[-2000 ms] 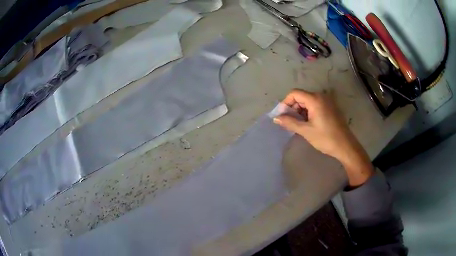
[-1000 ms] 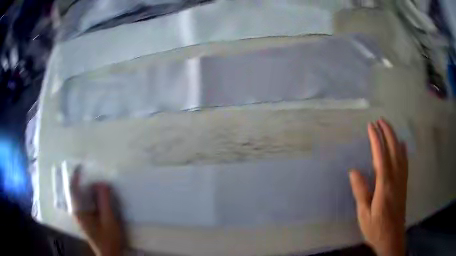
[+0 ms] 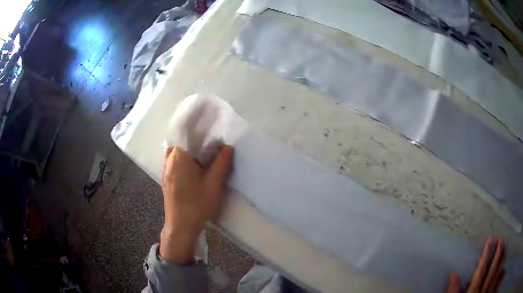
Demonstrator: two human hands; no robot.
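Note:
A long pale grey-lilac fabric piece (image 3: pixel 321 206) lies along the near side of the table. Its left end is lifted and curled, with a whiter layer (image 3: pixel 198 117) showing. My left hand (image 3: pixel 192 194) pinches this end between thumb and fingers; the fingertips are partly hidden by the cloth. My right hand (image 3: pixel 484 274) is at the lower right, cut off by the picture's edge, with fingers apart, resting on or just above the piece. The piece's right end is out of view.
Another grey-lilac piece (image 3: pixel 367 86) lies beyond, over a whiter strip edge. A white interfacing strip (image 3: pixel 401 40) and a rumpled grey bundle (image 3: pixel 444 28) lie farther back. Dark lint specks (image 3: pixel 424 209) dot the cream table cover (image 3: pixel 275 109). Cloth heaps (image 3: pixel 157 51) are beside the table's left edge.
The view has swung left to the table's left end. The near piece's left end is now curled up in my left hand. My right hand, earlier pinching the right end, is spread over the piece.

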